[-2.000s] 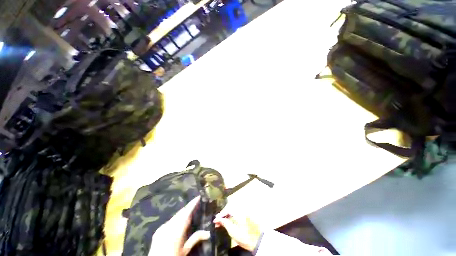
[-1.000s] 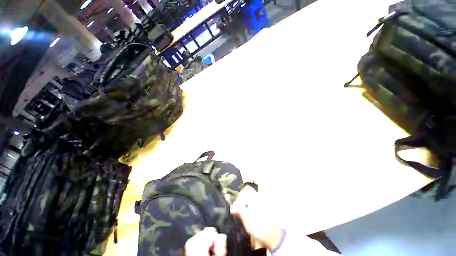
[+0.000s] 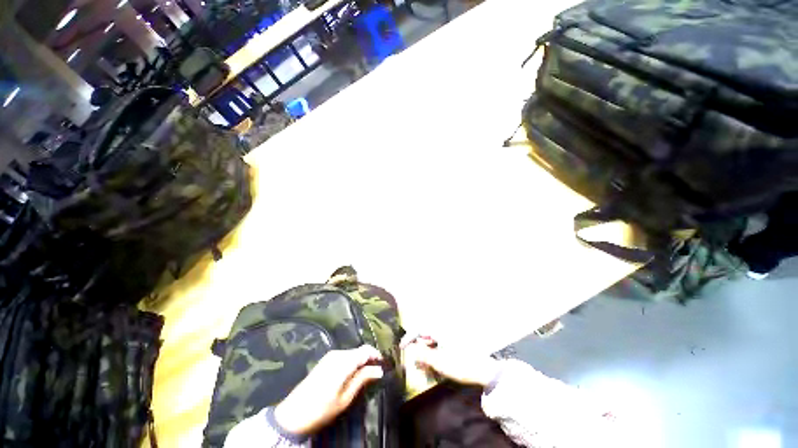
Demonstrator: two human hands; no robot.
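Note:
A camouflage backpack (image 3: 271,359) lies at the near edge of the table, its front panel up and its top loop pointing away from me. My left hand (image 3: 337,389) lies on the front near the right side seam, fingers bent onto the zipper edge. My right hand (image 3: 429,360) is at the bag's right side, its fingers curled at the edge. What its fingertips hold is too bright and small to tell. The lower part of the bag is cut off by the picture's edge.
Stacked camouflage backpacks stand at the left (image 3: 79,367) and behind them (image 3: 157,192). More large backpacks (image 3: 665,114) are piled at the right, with a strap loop hanging over the pale table (image 3: 394,201). A blue stool (image 3: 379,35) stands beyond. Grey floor shows at lower right.
The view has shifted. My left hand has moved up and right onto the zipper edge. My right hand has moved lower along the bag's right side.

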